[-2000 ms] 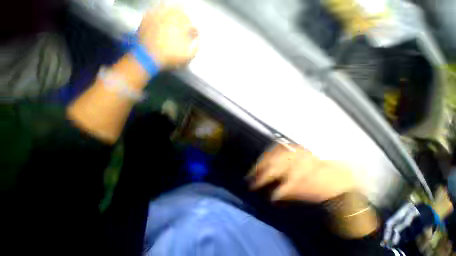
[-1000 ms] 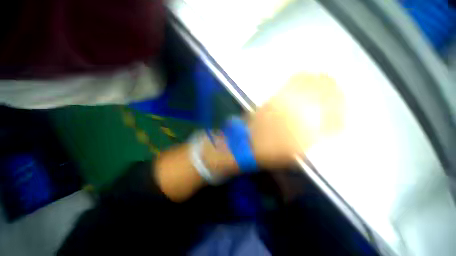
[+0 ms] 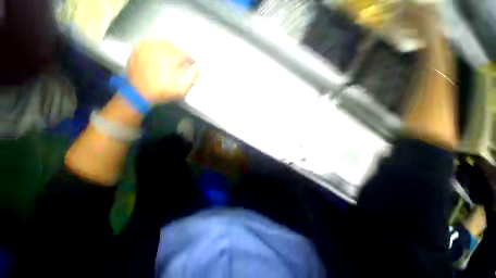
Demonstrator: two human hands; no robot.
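The frame is blurred. My left hand (image 3: 162, 70), with a blue wrist strap (image 3: 129, 94) and a pale bangle (image 3: 115, 126), rests over the near left part of the bright white conveyor (image 3: 255, 81). Its fingers look curled; whether they hold anything is hidden by glare and blur. My right arm stretches across the conveyor to the bins at the upper right. My right hand (image 3: 416, 21) is blurred at the top, by the bin of yellow parts (image 3: 375, 11); its fingers and any held thing cannot be made out.
Black bins with dark parts (image 3: 380, 73) stand beyond the conveyor's far rail (image 3: 293, 57). A greyish heap (image 3: 288, 16) lies left of them. Another person's hand (image 3: 476, 220) shows at the right edge. A person's dark red clothing (image 3: 24, 38) is at the upper left.
The view has swung right from the left part of the conveyor. The bins have come into view, and my right arm now reaches over to them. My left hand appears farther left in the picture.
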